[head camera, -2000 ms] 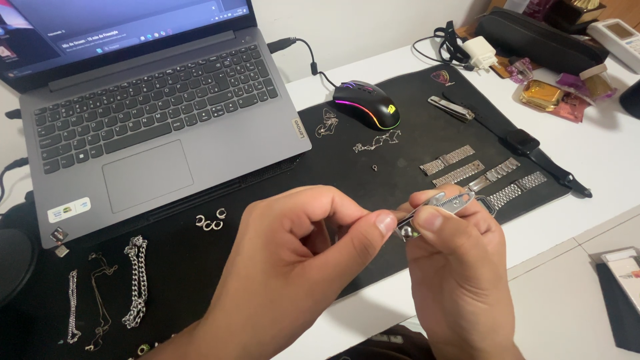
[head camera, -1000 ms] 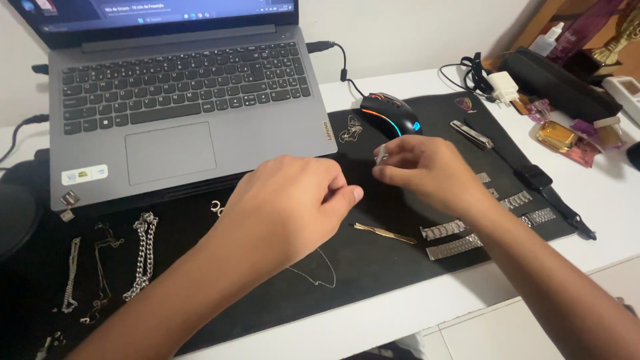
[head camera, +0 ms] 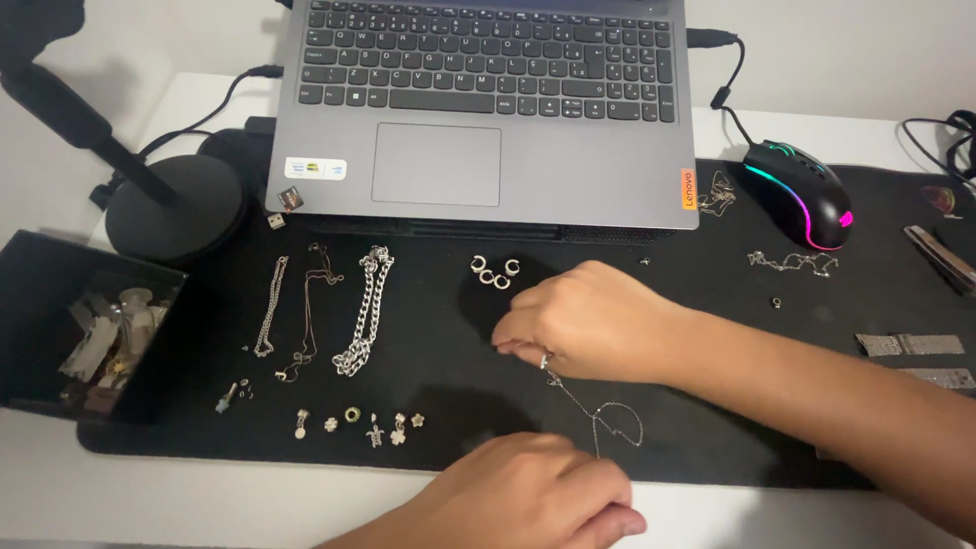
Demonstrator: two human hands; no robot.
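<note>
My right hand (head camera: 591,324) is over the middle of the black mat, fingers bent down. A small silvery piece shows at its fingers, with a thin silver chain (head camera: 593,415) trailing onto the mat; the hand appears shut on this end. My left hand (head camera: 526,496) is at the mat's front edge, its fingers curled and their grip hidden; nothing shows in it. Hoop earrings (head camera: 496,273) lie just beyond my right hand. To the left are a thick curb chain (head camera: 368,313), a fine chain (head camera: 307,313), a short chain (head camera: 271,305) and a row of charms (head camera: 374,433).
A laptop (head camera: 595,160) stands behind the mat (head camera: 427,366). At left are a round black stand base (head camera: 179,210) and a dark box (head camera: 171,305) with small items. At right are a mouse (head camera: 808,191), a bracelet (head camera: 793,263), metal watch-band pieces (head camera: 911,345) and a nail clipper (head camera: 942,259).
My right hand has moved from near the mouse to the thin chain. My left hand is now nearer the front edge. Two seconds ago the hands were together around a small metal tool. The view has shifted left.
</note>
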